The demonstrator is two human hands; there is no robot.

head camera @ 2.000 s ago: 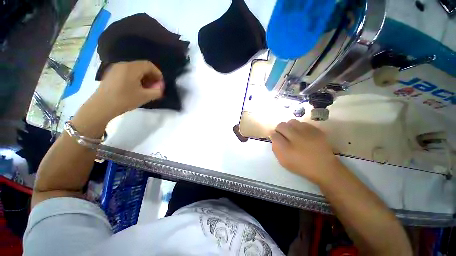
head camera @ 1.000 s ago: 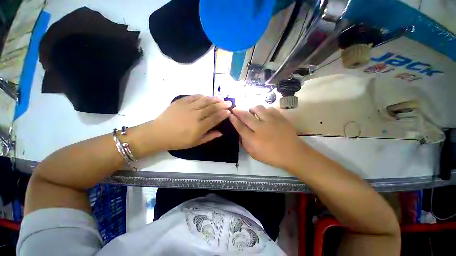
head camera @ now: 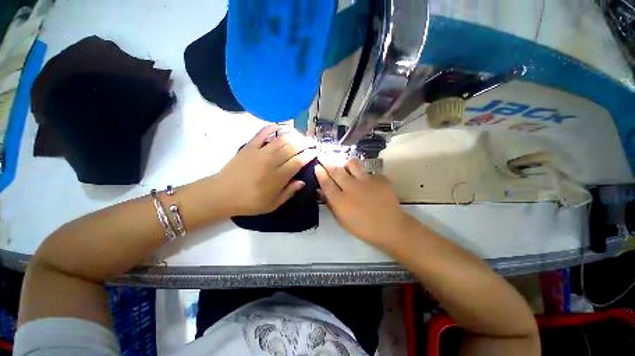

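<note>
A black fabric piece [head camera: 292, 208] lies on the white table under my hands, its upper edge at the bright light by the needle area. My left hand [head camera: 263, 174] lies flat on it, fingers towards the light, pressing it down. My right hand [head camera: 358, 198] is at its right edge, fingertips close to the left hand's and touching the cloth's edge. The needle and presser foot are lost in glare. The cream and blue sewing machine [head camera: 445, 160] stands at the right.
A ragged brownish-black pile of cut pieces [head camera: 97, 115] lies at the left. A smooth black piece [head camera: 209, 69] lies behind, partly covered by a large blue rounded guard [head camera: 278, 55]. A measuring tape [head camera: 278, 278] runs along the front edge. Blue tape [head camera: 24, 111] is far left.
Two seconds ago my left hand was over the pile; it then came to the fabric piece by the needle. Since one second ago both hands stay on it, and the view has shifted.
</note>
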